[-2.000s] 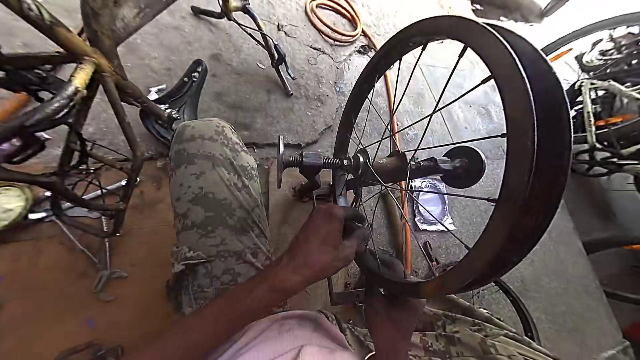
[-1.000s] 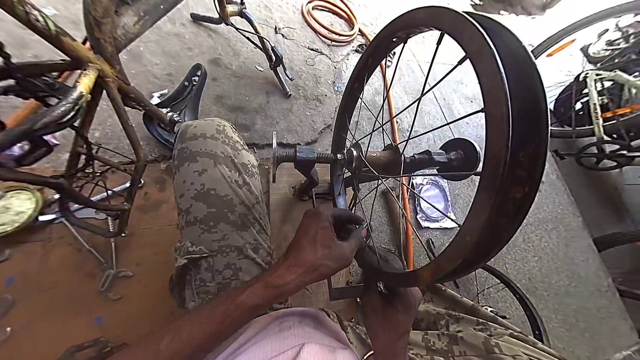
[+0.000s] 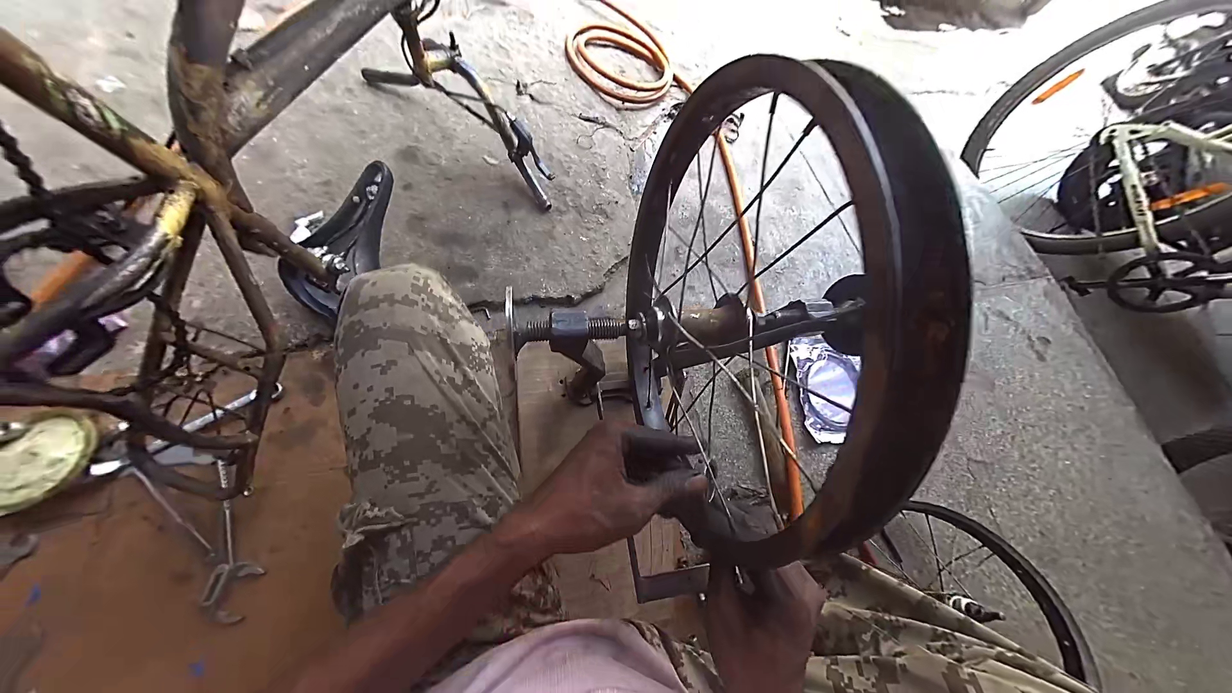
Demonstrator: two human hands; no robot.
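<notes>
A bicycle wheel rim (image 3: 914, 318) with dark and bright spokes stands upright in front of me, its rusty hub (image 3: 712, 327) on a threaded truing-stand spindle (image 3: 606, 329). My left hand (image 3: 616, 481) reaches in from the left, with thumb and fingers pinched on a bright spoke (image 3: 701, 433) near the lower rim. Under the rim's bottom edge is my right hand (image 3: 765, 616), its fingers curled up against the rim and partly hidden by it. Whether it holds a small tool cannot be seen.
A rusty bicycle frame (image 3: 207, 183) with a black saddle (image 3: 361, 231) lies at left. Wrenches (image 3: 229, 577) rest on brown board. Behind are handlebars (image 3: 496, 115) and an orange hose (image 3: 626, 72). A plastic packet (image 3: 828, 390), another rim (image 3: 1035, 568) and a bicycle (image 3: 1145, 192) are at right.
The wheel's spokes and rim stand at a slightly different angle. My left hand's fingers have shifted a little at the spokes; my right hand stays under the rim.
</notes>
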